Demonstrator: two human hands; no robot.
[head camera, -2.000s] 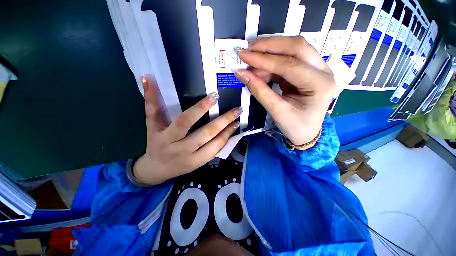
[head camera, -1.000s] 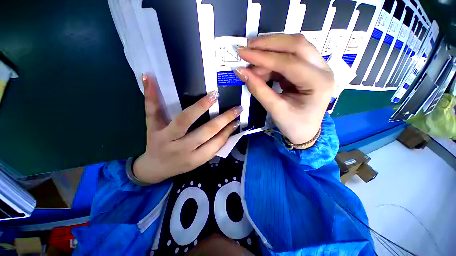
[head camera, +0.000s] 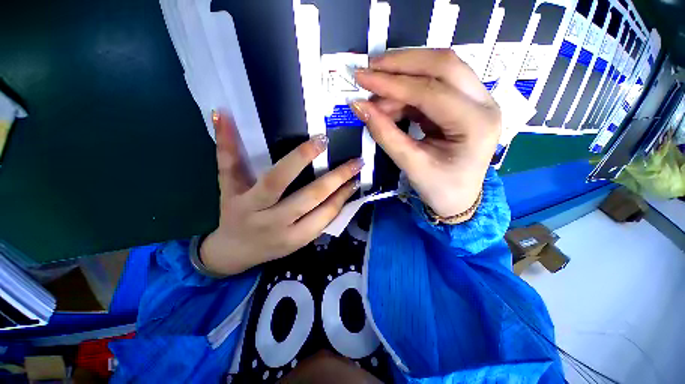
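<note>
A printed label (head camera: 339, 90), white with a blue band, lies across a black die-cut piece (head camera: 345, 30). My right hand (head camera: 436, 120) pinches the label's right edge between thumb and fingertips. My left hand (head camera: 282, 202) is spread flat with nothing gripped, its fingertips on the black pieces and white backing sheet (head camera: 309, 67) below the label. A white slip (head camera: 353, 216) sticks out below my left fingers. More labels cross the black pieces to the right of my right hand, which hides part of that row.
A finished sheet (head camera: 593, 60) with a blue row lies at the right on the green table (head camera: 98, 150). Dark panels (head camera: 627, 139) and a yellow-green bag (head camera: 655, 169) are at far right. Cardboard (head camera: 537, 247) is on the floor. A sheet stack (head camera: 22, 289) is at lower left.
The label's upper edge and blue band have shifted slightly upward, away from me. Both hands keep nearly the same position.
</note>
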